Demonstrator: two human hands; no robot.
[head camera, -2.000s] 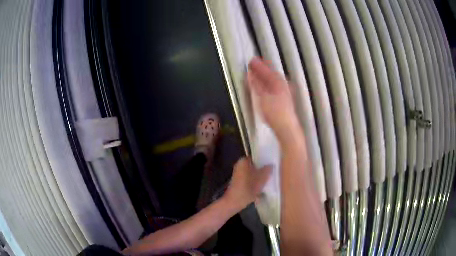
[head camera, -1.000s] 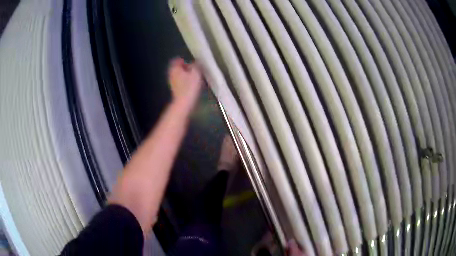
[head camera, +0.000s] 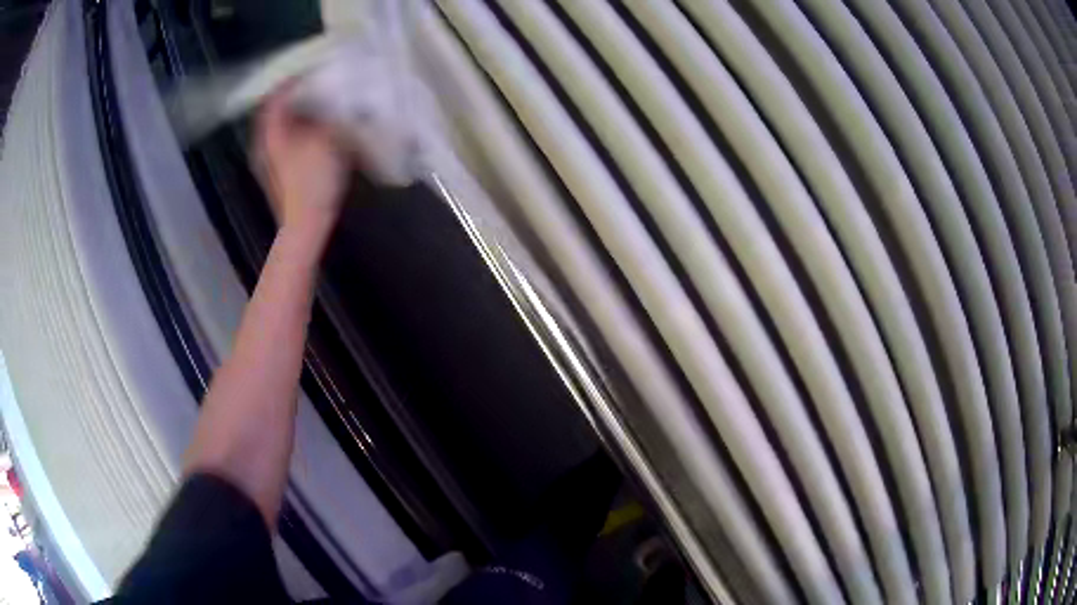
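Observation:
My left hand (head camera: 305, 160) is at the upper left, bare and blurred, closed on a bunched cream cloth (head camera: 372, 101) at the near edge of the rack. A blurred flap of the cloth trails to the left of the hand. Cream covered bars (head camera: 709, 272) run in curved parallel rows across the right side. A bright bare rod (head camera: 532, 307) runs along the rack's near edge below the cloth. My right hand is not in view.
Another rack with pale covers (head camera: 71, 296) and dark rails (head camera: 142, 254) stands on the left. A dark gap with floor lies between the racks, with a bit of yellow line (head camera: 624, 516) low down. Bare shiny rod ends (head camera: 1045, 573) show at the lower right.
My left hand has moved up and left and now holds bunched cloth. My right hand, partly seen at the bottom edge a second ago, has left the view. The view has shifted along the rack.

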